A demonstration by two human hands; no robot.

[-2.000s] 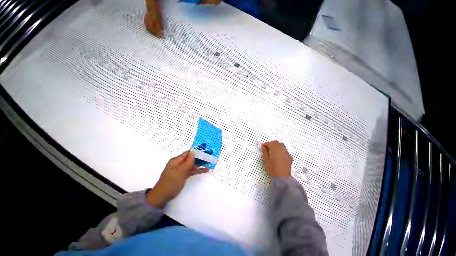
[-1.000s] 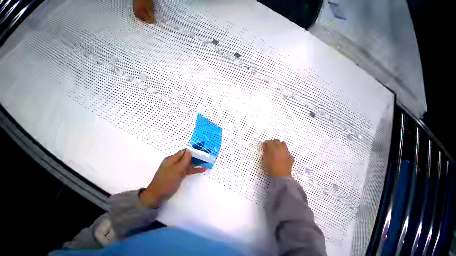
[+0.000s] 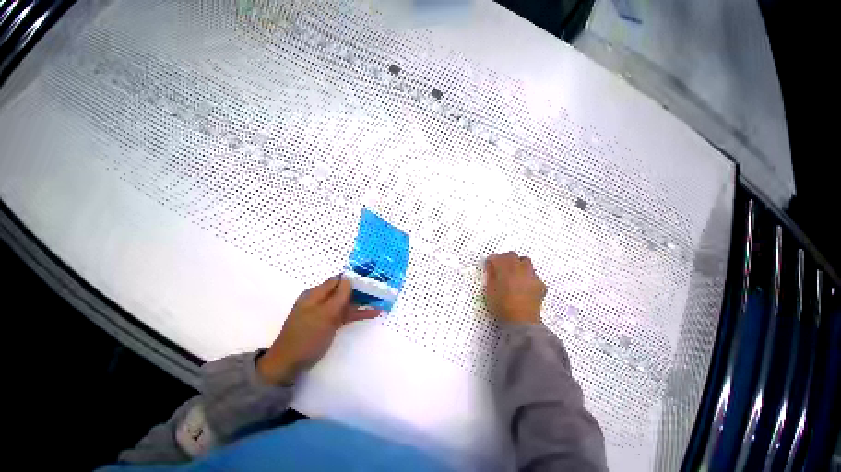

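Note:
A very large white sheet (image 3: 138,230) with rows of tiny grey dots and a few darker squares fills most of the view. My left hand (image 3: 312,330) holds a blue sticker sheet (image 3: 383,247) with a white strip by its lower left edge, over the near middle of the dotted sheet. My right hand (image 3: 514,288) rests on the dotted sheet to the right of it, fingers curled and bunched downward. Its fingertips are partly hidden, so I cannot tell whether they pinch something small.
Steel conveyor rollers (image 3: 762,350) lie at the right, and more show in the top left corner. A white-topped surface (image 3: 687,83) stands beyond the far right edge of the sheet. My blue garment is at the bottom.
The other person's hand at the top left has gone out of view. The dotted sheet sits slightly shifted in view. My hands have barely moved.

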